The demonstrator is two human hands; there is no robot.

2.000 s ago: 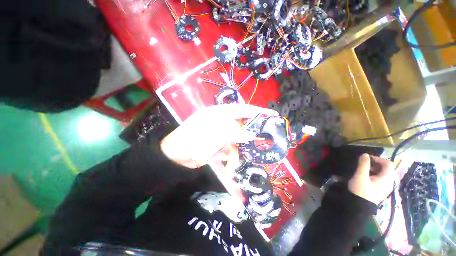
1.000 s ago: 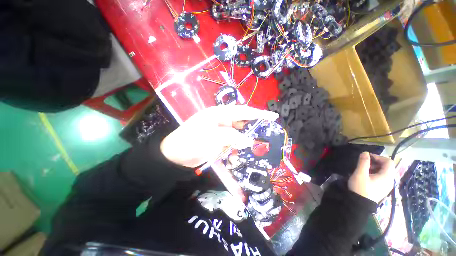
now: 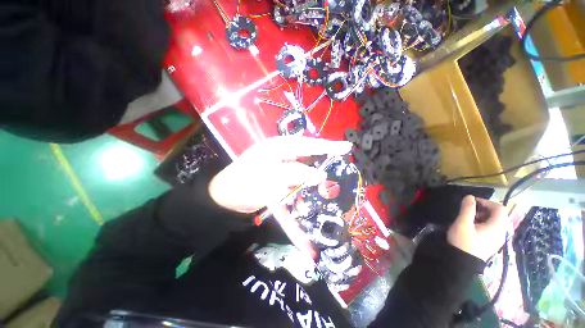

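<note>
My left hand (image 3: 266,176) is shut on a black ring unit (image 3: 348,186) with an open centre and thin wires, gripping its left side above the red tabletop. The fingers hide part of it. My right hand (image 3: 478,227) is at the right with curled fingers beside a black object (image 3: 436,206); whether it holds anything cannot be told. A row of overlapping black-and-white ring units (image 3: 337,259) lies along the near table edge, just below the held ring.
Wired rings are heaped (image 3: 385,45) at the top, with a few loose ones (image 3: 241,32) on the red table (image 3: 211,70). Small black parts (image 3: 401,144) are piled before an open carton (image 3: 442,106). Black cables run at right. A person in black (image 3: 77,64) is at upper left.
The held ring has turned in my left hand, and its white connector has swung from the right down towards the near table edge. The person in black has shifted right. My right hand is nearly still.
</note>
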